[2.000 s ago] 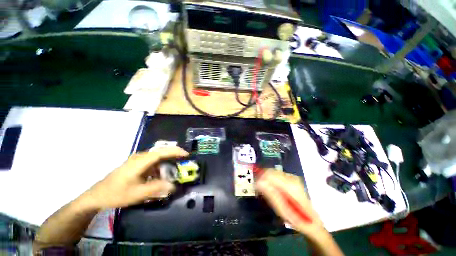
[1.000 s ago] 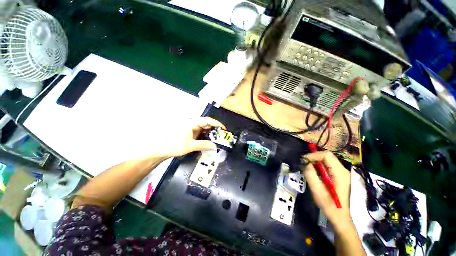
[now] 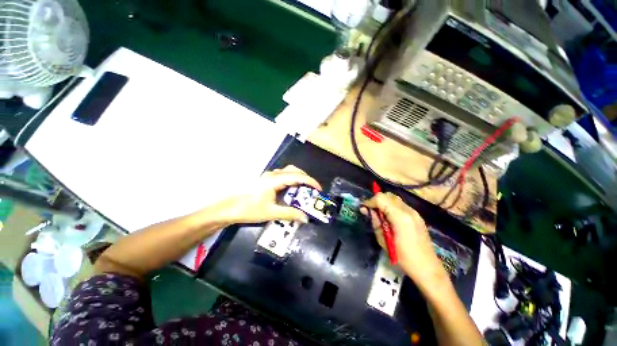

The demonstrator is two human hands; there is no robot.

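My left hand [image 3: 281,196] holds a small adapter unit [image 3: 312,203] with a pale, patterned face, above the upper end of the left socket strip [image 3: 276,238]. My right hand [image 3: 399,233] holds a red pen-like tool [image 3: 387,226], one end pointing up past the fingers. Its fingertips are beside the green circuit board [image 3: 350,208] on the black test board [image 3: 318,260]. The centre socket strip [image 3: 384,290] is partly covered by my right hand. Whether the right fingers also hold something small cannot be told.
Grey stacked instruments [image 3: 467,88] with cables stand at the back right on a wooden board [image 3: 338,135]. A pile of adapters [image 3: 528,297] lies at the right. A white sheet [image 3: 176,142] with a dark phone-like object [image 3: 100,98] lies left, near a fan [image 3: 40,44].
My right hand has moved left with the red tool, from beside the centre socket strip to the green circuit board. My left hand still holds the adapter, its pale face now more visible. The view has shifted.
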